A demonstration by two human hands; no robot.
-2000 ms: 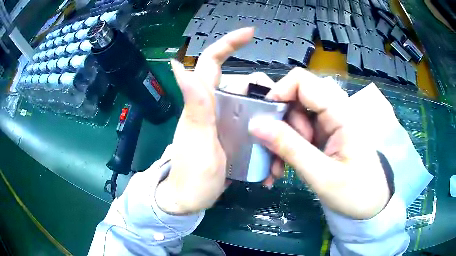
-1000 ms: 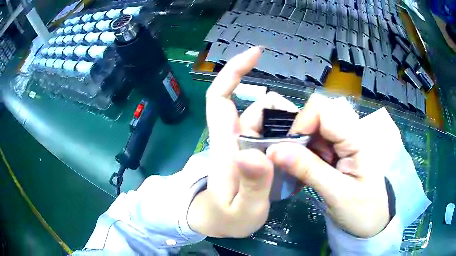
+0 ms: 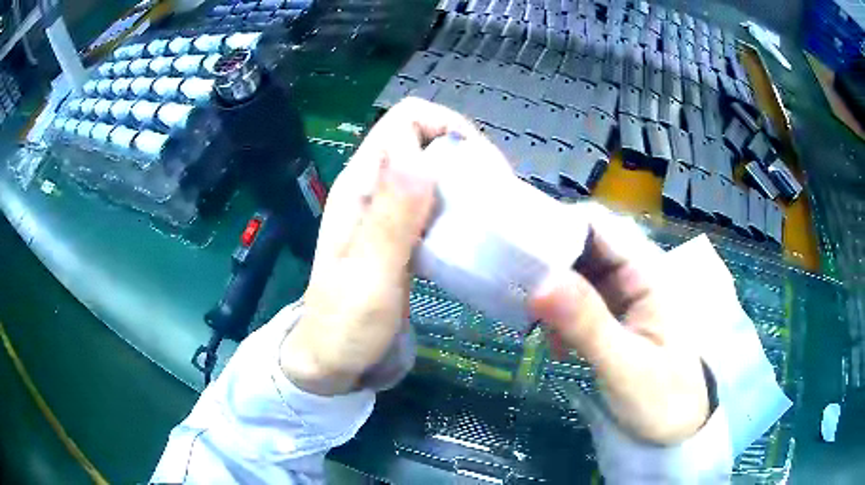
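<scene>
A rounded, palm-sized wrapped device [image 3: 498, 232] is held between my two hands at the centre, above the clear tray. It looks bright white in the glare, so its edges and surface detail are washed out. My left hand [image 3: 375, 227] grips its left end, with the fingers curled over the top. My right hand [image 3: 616, 317] holds its right end, the thumb at the lower edge. The black end seen earlier is not visible now.
A black heat gun [image 3: 270, 156] stands nozzle up at left. Stacked clear trays with white rounded pieces [image 3: 123, 104] are behind it. Grey parts [image 3: 531, 85] lie in rows on an orange-brown tray [image 3: 628, 188] at the back. White backing paper [image 3: 735, 332] lies at right.
The device has turned from its black end facing up to a bright side showing. My left hand has closed around its left end, its raised finger now curled.
</scene>
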